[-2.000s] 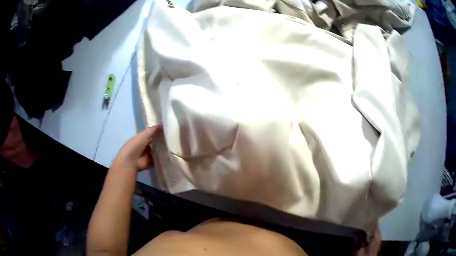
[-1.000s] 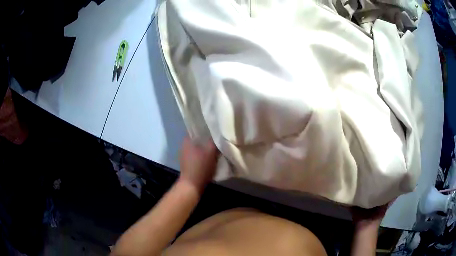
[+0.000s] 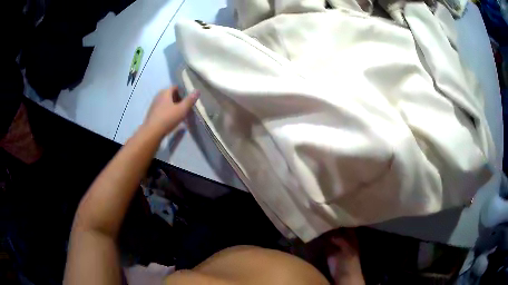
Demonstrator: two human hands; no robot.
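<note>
A cream garment [image 3: 345, 111] lies spread over the white table, its near corner hanging over the front edge. A curved pocket seam shows near that corner. My left hand [image 3: 174, 108] is at the garment's left border, thumb and fingers apart; whether it touches the cloth is unclear. My right hand [image 3: 341, 245] is under the garment's near edge, dark and partly hidden, so its grip cannot be made out. Green thread snips [image 3: 135, 65] lie on the table to the left, blades towards me.
The white table [image 3: 120, 106] has a thin dark line across it. Dark cloth [image 3: 55, 53] lies at its left. More bunched cream cloth is at the back. A white object [image 3: 496, 211] and mixed items are beyond the right edge.
The garment's near corner has shifted right and towards me. My left hand has moved up along the left border. My right hand has moved left beneath the near edge.
</note>
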